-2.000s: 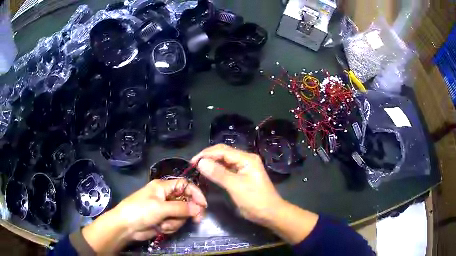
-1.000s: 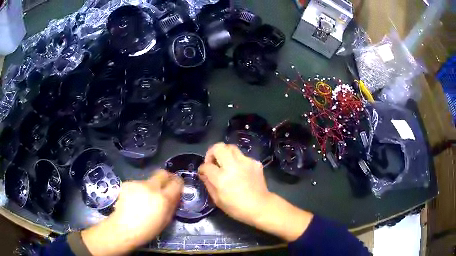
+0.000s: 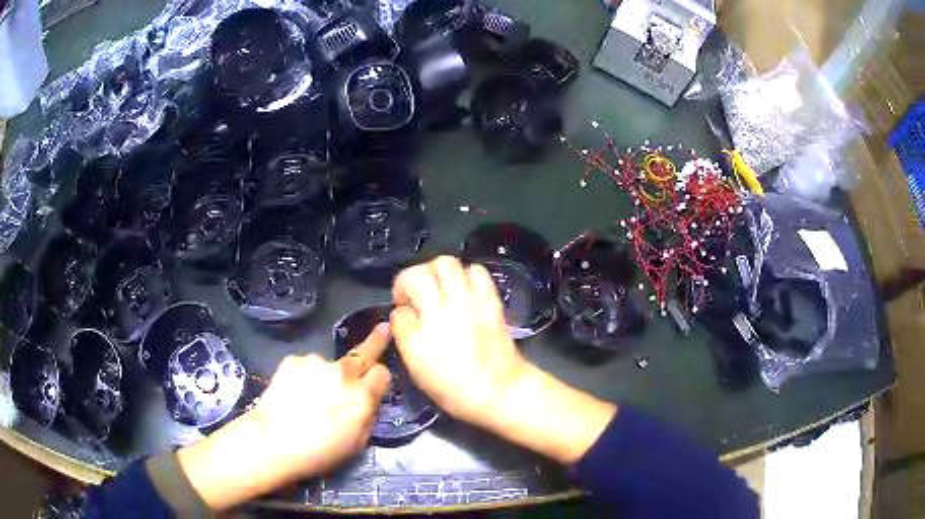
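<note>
A glossy black round housing [image 3: 408,418] lies near the front edge of the green bench. My left hand [image 3: 330,405] is at its left side, with a finger reaching into it. My right hand [image 3: 451,335] covers its upper right part, fingers bent down into it. Both hands hide most of the inside, so I cannot tell what the fingertips hold. Two more housings, one of them partly behind my right hand [image 3: 522,289] and one further right [image 3: 593,294], stand beside it. A pile of red wire leads [image 3: 669,228] lies to the right.
Rows of black housings [image 3: 284,274] fill the left. Crinkled clear wrap [image 3: 91,101] lies behind them. A grey metal box [image 3: 649,56], a bag of silvery-white grains [image 3: 776,117], a yellow handle [image 3: 746,172] and a dark bag with a white label [image 3: 824,249] are at the right. A printed strip [image 3: 426,491] lies in front.
Two seconds ago my hands held a dark part with red wire above the housing. They have since lowered into the housing, and no wire shows between my fingers. The camera view has shifted slightly.
</note>
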